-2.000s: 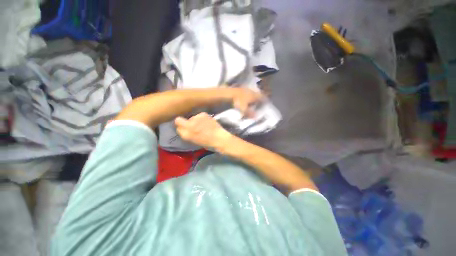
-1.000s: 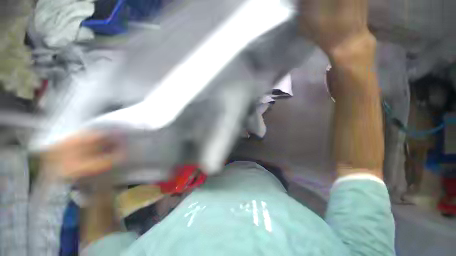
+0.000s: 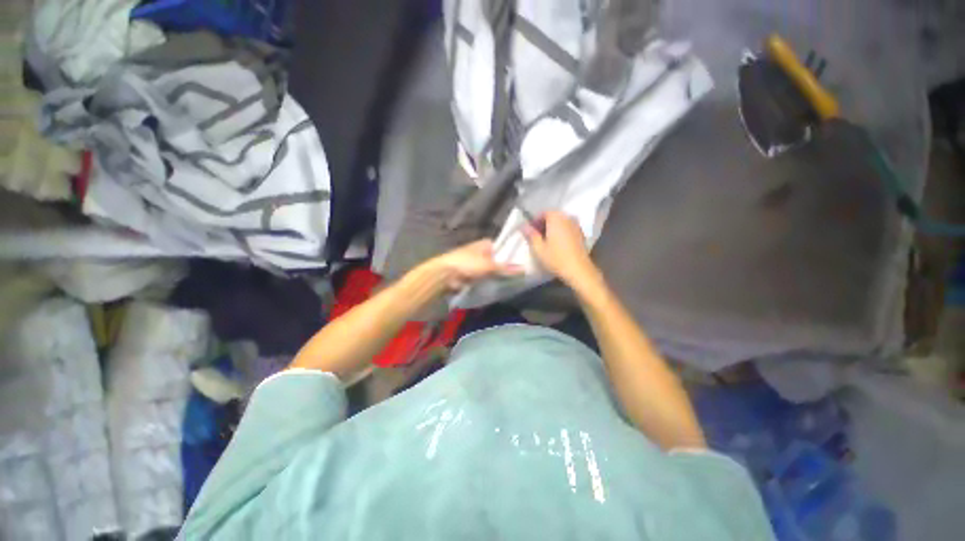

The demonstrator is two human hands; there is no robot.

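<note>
A garment (image 3: 635, 122), grey-white inside with dark-grey seam strips, lies over the table and runs from the top middle down to my hands. My left hand (image 3: 481, 264) grips its near end at the lower edge. My right hand (image 3: 556, 241) pinches the same part just to the right, with the fingertips close to my left hand. A slim dark thing shows at my right fingertips; I cannot tell if it is a tool or a seam.
A steam iron (image 3: 778, 104) with a yellow handle rests at the right on the grey table cover (image 3: 762, 264), its hose (image 3: 884, 174) running right. A garment pile (image 3: 228, 159) is at left beside a long black shape (image 3: 344, 95). Red plastic (image 3: 397, 338) shows below the table edge.
The garment, lifted and spread between my widely parted hands a second ago, now lies on the table. My hands have come together at its near end.
</note>
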